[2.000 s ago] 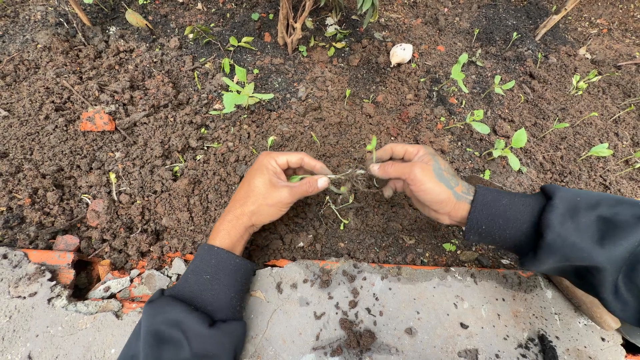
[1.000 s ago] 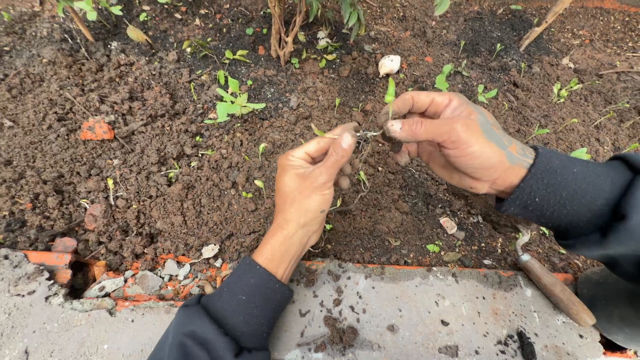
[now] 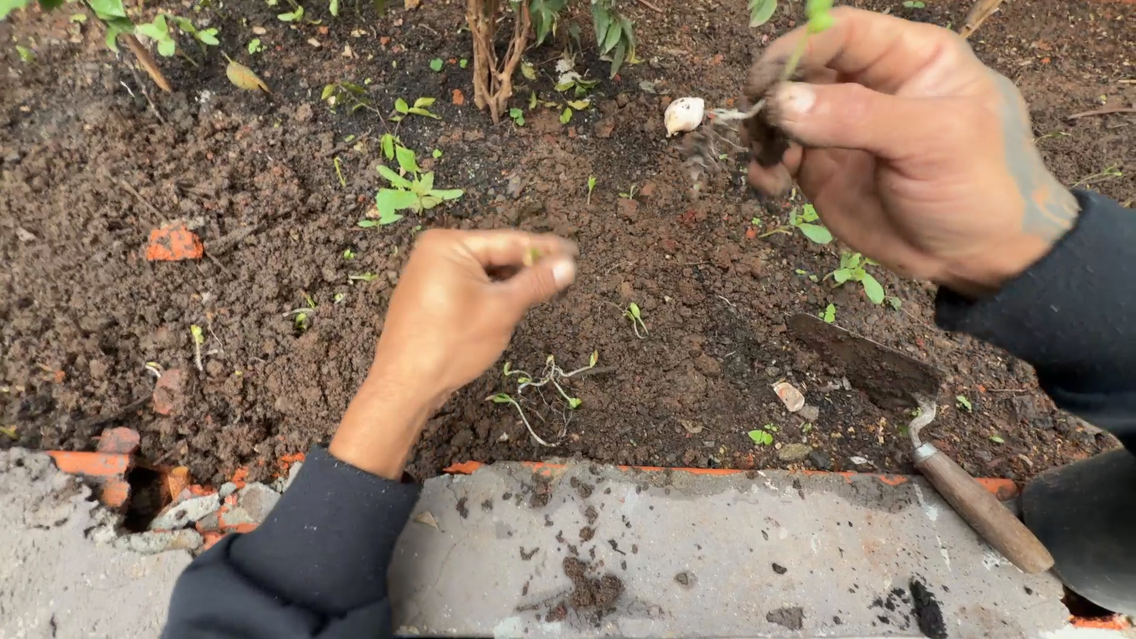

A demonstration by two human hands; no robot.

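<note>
My right hand (image 3: 905, 133), upper right, pinches a green seedling (image 3: 796, 55) between thumb and fingers; its pale roots hang to the left, with dark soil on the fingertips. My left hand (image 3: 470, 311) is over the soil left of centre, thumb and index finger nearly together, a bit of yellow-green showing between them; blur hides what it is. Below that hand, a small tangle of uprooted seedlings (image 3: 552, 390) with white roots lies on the soil. A trowel rests at the right, its soiled blade (image 3: 865, 359) on the ground and its wooden handle (image 3: 985, 508) across the bed's edge.
A grey cement ledge (image 3: 710, 550) with orange brick borders the bed in front. A woody stem (image 3: 497, 58) stands at the back. A leafy seedling (image 3: 410, 191), a white shell-like piece (image 3: 683, 116) and a brick fragment (image 3: 174, 241) are in the soil. A dark boot (image 3: 1087, 524) is at the right edge.
My hands were close together around the seedlings and have moved apart. The right hand has gone up and right with a seedling. The tangle of seedlings now lies on the soil below my left hand.
</note>
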